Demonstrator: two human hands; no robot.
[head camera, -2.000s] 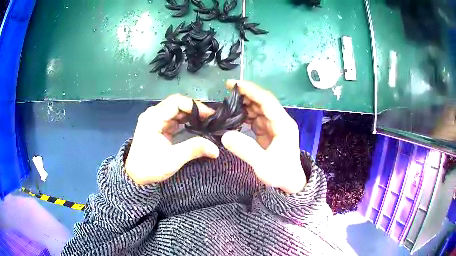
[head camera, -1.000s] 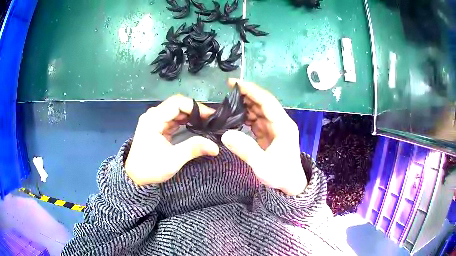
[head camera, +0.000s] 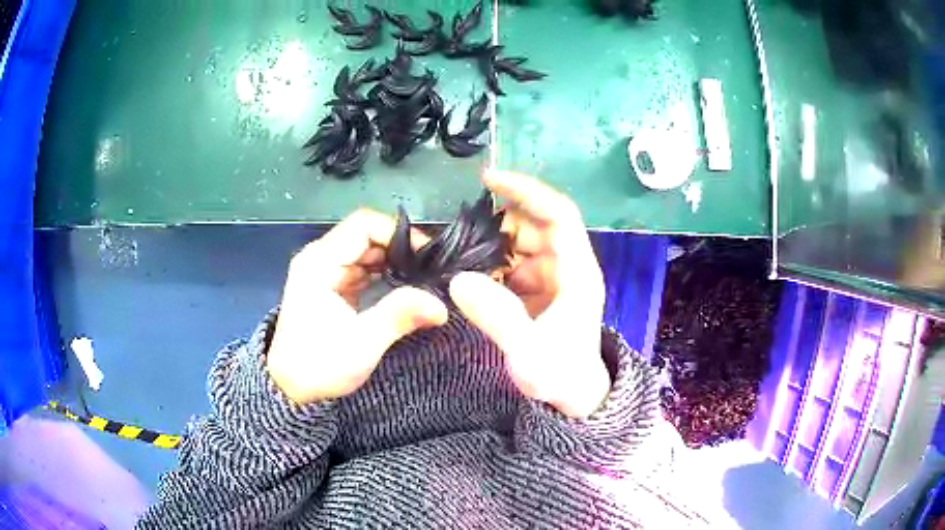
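A black spiky joined piece (head camera: 456, 246) is held between both hands, in front of the table's near edge and above the grey sweater. My left hand (head camera: 337, 305) grips its left side between thumb and fingers. My right hand (head camera: 544, 295) grips its right side, thumb in front and fingers behind; the two thumb tips are close together at its lower edge. The spikes point up. The fingers hide parts of the piece. Several loose black spiky pieces (head camera: 402, 109) lie in a group on the green table (head camera: 197, 155) beyond the hands.
A white round glue bottle (head camera: 663, 157) and a white strip (head camera: 715, 124) lie on the table at right. A dark container of parts (head camera: 715, 321) and ribbed blue-purple crates (head camera: 839, 383) stand below at right. Yellow-black tape (head camera: 119, 428) marks the floor at left.
The piece has tilted slightly in my fingers, showing more of its spikes. My right hand has shifted slightly left and my left hand slightly down. The view has shifted a little.
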